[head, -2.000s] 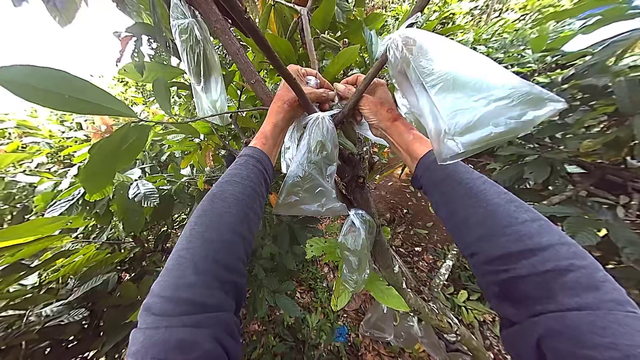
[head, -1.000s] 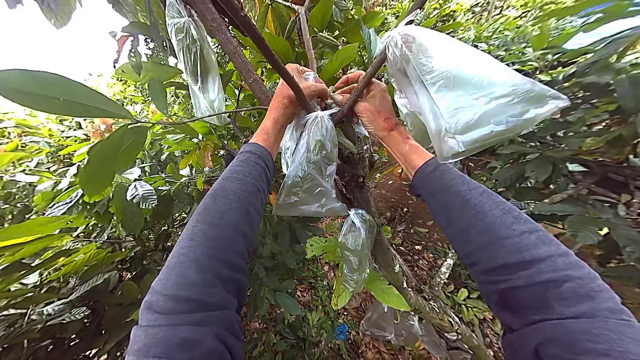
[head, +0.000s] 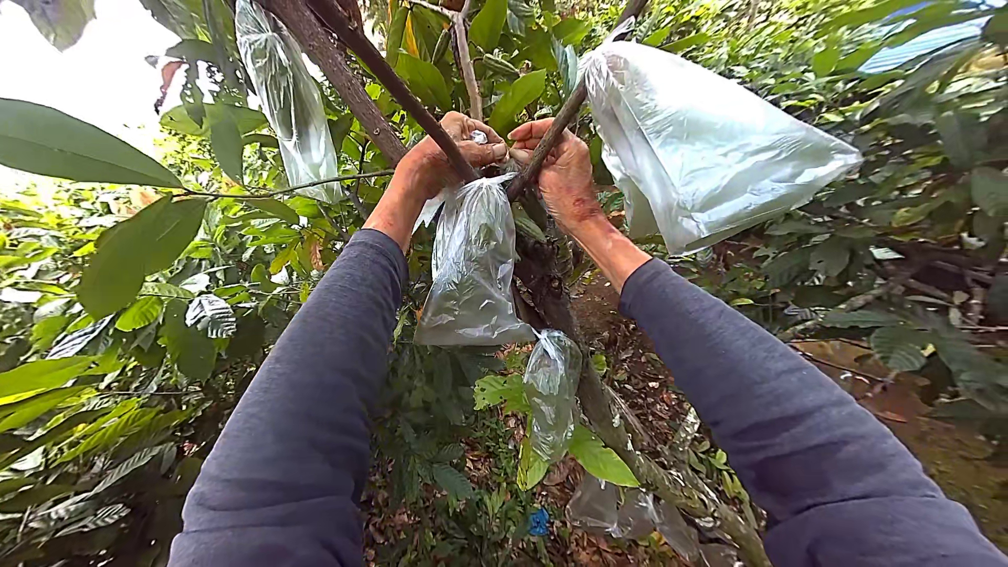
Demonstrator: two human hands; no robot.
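Both hands are up among the forked branches of a tree. My left hand (head: 453,153) reaches behind a thin dark branch (head: 402,90), its fingers closed on a gathered bit of clear plastic. My right hand (head: 561,169) is behind another branch (head: 555,130), thumb and fingertips close to the left ones at the same plastic; what they pinch is partly hidden. Just below hangs a clear plastic bag (head: 476,268), gathered at its top. A larger clear bag (head: 709,146) hangs at the right, tied on the right branch, and a long narrow one (head: 287,102) at the upper left.
A smaller bag (head: 553,394) hangs lower along the trunk (head: 551,291), with more plastic (head: 630,512) beneath. A broad leaf (head: 79,146) juts in from the left on a thin twig. Dense foliage surrounds the tree. A blue scrap (head: 539,521) lies on the leafy ground.
My right hand's fingers have shifted and now look more extended beside the left fingertips. My left hand has stayed in nearly the same place. The hanging bags look much the same.
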